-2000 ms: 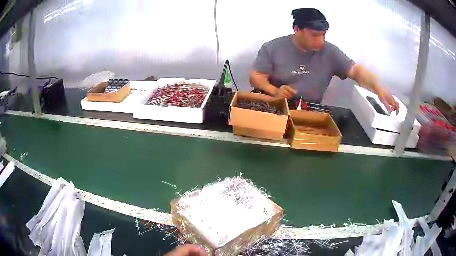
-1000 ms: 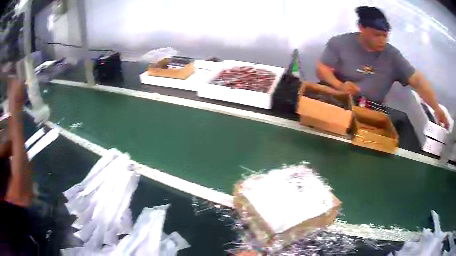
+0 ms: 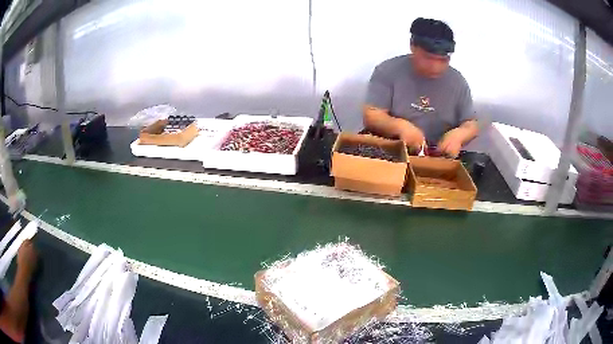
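Observation:
A tan carton with a white top lies at the lower middle, on the near bench edge and reaching over the green belt. Fine whitish strands cling to its top and sides and lie tangled around its base. White strips lie in a fanned pile at the lower left, and another pile of white strips lies at the lower right. Neither of my hands is in view.
A green conveyor belt crosses the view. Opposite, a person bends over two open cartons. A white tray holds red-and-silver parts; white boxes stand right. Another person's arm is at the far left.
The view swung left and back. The hand at the carton's near edge is gone from the picture. The person opposite has drawn the reaching hand back from the white boxes to the cartons.

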